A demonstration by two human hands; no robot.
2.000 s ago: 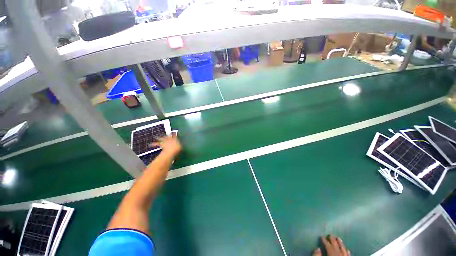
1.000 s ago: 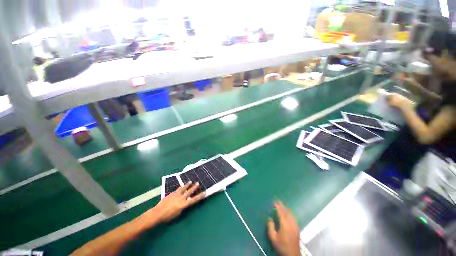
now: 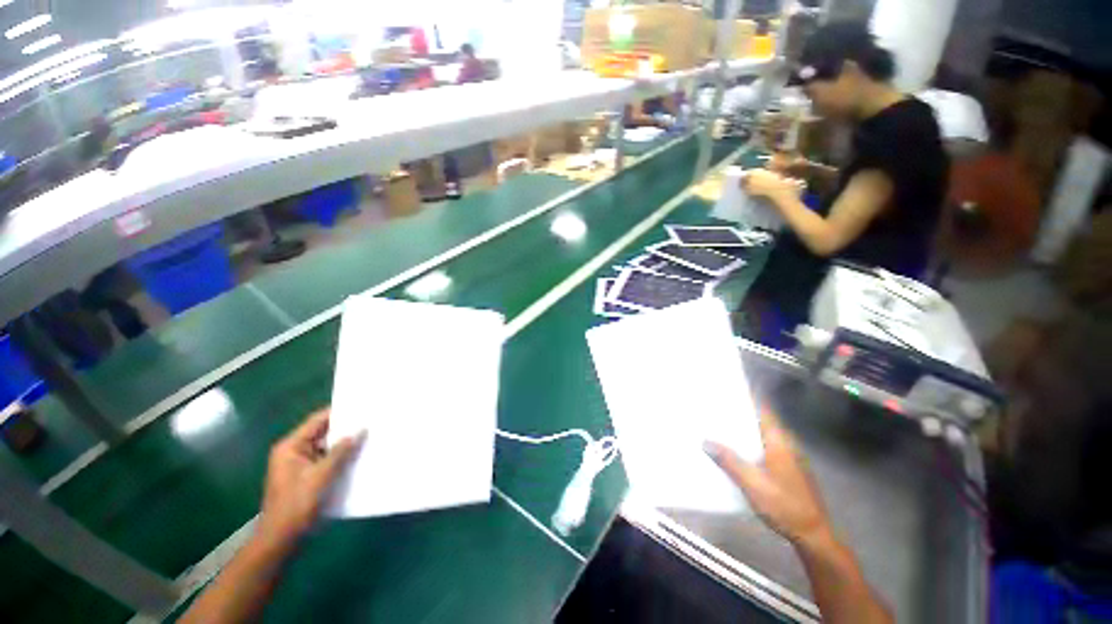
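Observation:
My left hand [image 3: 305, 478] grips a small solar panel [image 3: 418, 408] by its left edge, plain white back towards me, raised over the green bench. My right hand [image 3: 771, 478] grips another solar panel [image 3: 677, 408] by its right edge, also white side to me, near the test box's corner. A bundled white cable [image 3: 585, 485] hangs between the two panels, with a strand reaching the left panel. The fingers behind the panels are hidden.
Several dark-faced panels [image 3: 659, 288] lie overlapping on the bench [image 3: 518, 555] ahead. The test box [image 3: 841, 488] is at right, with a bench meter [image 3: 902, 372] at its far end. A person in black [image 3: 896, 183] works beyond. An overhead shelf [image 3: 281, 171] crosses the upper left.
The panels under my left hand have been lifted, separated and now show white backs, one in each hand. My right hand has taken hold of one. The view has swung right.

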